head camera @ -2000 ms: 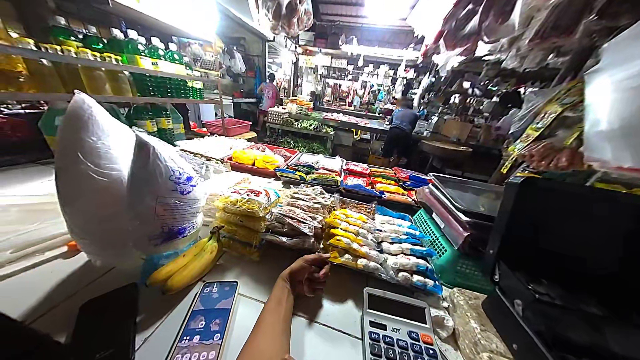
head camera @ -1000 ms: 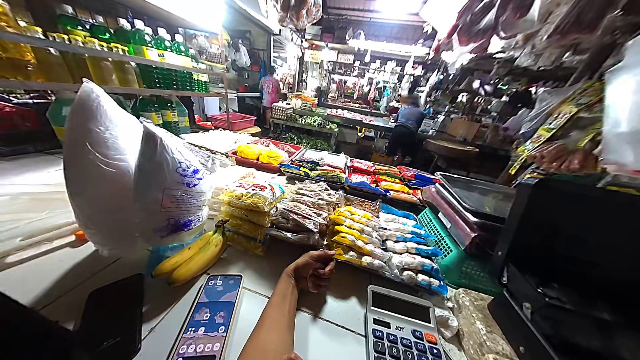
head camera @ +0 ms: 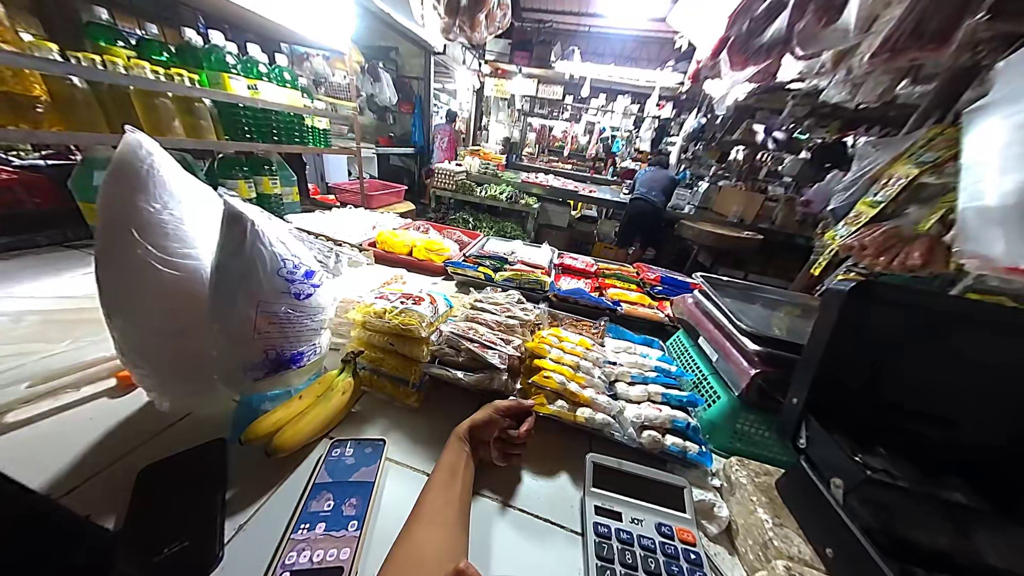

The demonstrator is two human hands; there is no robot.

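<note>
My left hand [head camera: 500, 432] is over the white tiled counter, its fingers curled. Thumb and forefinger meet the near end of a yellow-edged packet of white balls [head camera: 570, 410]; whether they pinch it I cannot tell. Blue-edged packets [head camera: 660, 416] lie to its right. A sliver of skin at the bottom edge, beside my left forearm, may be my right hand [head camera: 462, 569]; its state is hidden. A desk calculator [head camera: 640, 512] lies right of the left hand. Left of the forearm are a lit smartphone [head camera: 332, 508], bananas [head camera: 308, 408] and a dark phone [head camera: 178, 504].
White filled plastic bags [head camera: 216, 280] stand left, below shelved bottles [head camera: 240, 88]. Noodle packs [head camera: 396, 336], trays of packets [head camera: 612, 288] and a green basket [head camera: 704, 392] line the counter. A black case [head camera: 920, 400] stands right. Two people [head camera: 650, 196] [head camera: 445, 140] are far behind.
</note>
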